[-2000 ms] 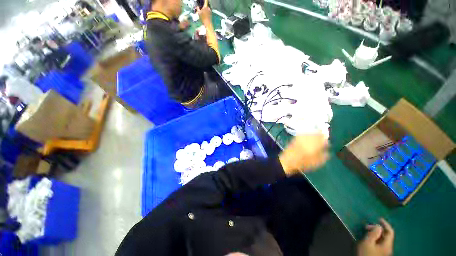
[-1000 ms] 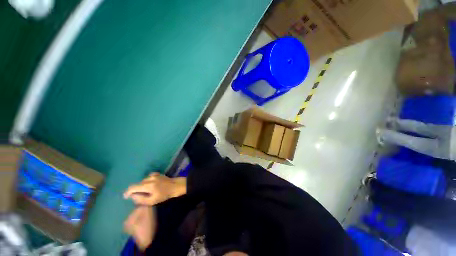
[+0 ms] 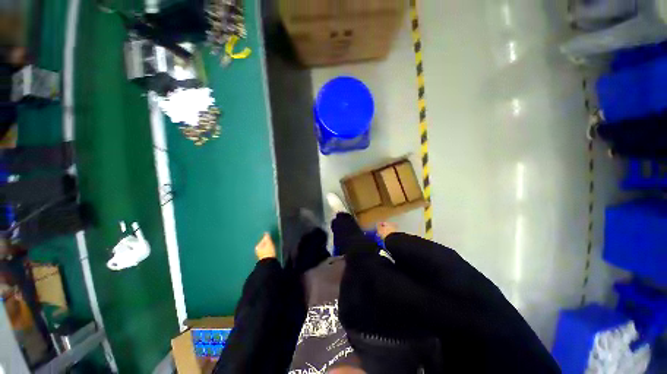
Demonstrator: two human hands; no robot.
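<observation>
My left hand is small in view at the front edge of the green bench; whether its fingers are apart is unclear. My right hand is low beside my leg, above the floor near an open carton; its fingers are too small to read. Nothing can be seen held in either hand. Blue battery packs lie in a brown carton on the bench at the bottom left, partly hidden by my left sleeve.
A blue stool, an open brown carton and a large carton stand on the floor. Up the bench are small white fittings, brown-gold pieces, yellow-handled pliers and a metal unit. A white housing lies left.
The view has swung from the white pile and blue crate to the bench's other end and floor. My hands, close together a second ago, are now apart, the right one away from the bench.
</observation>
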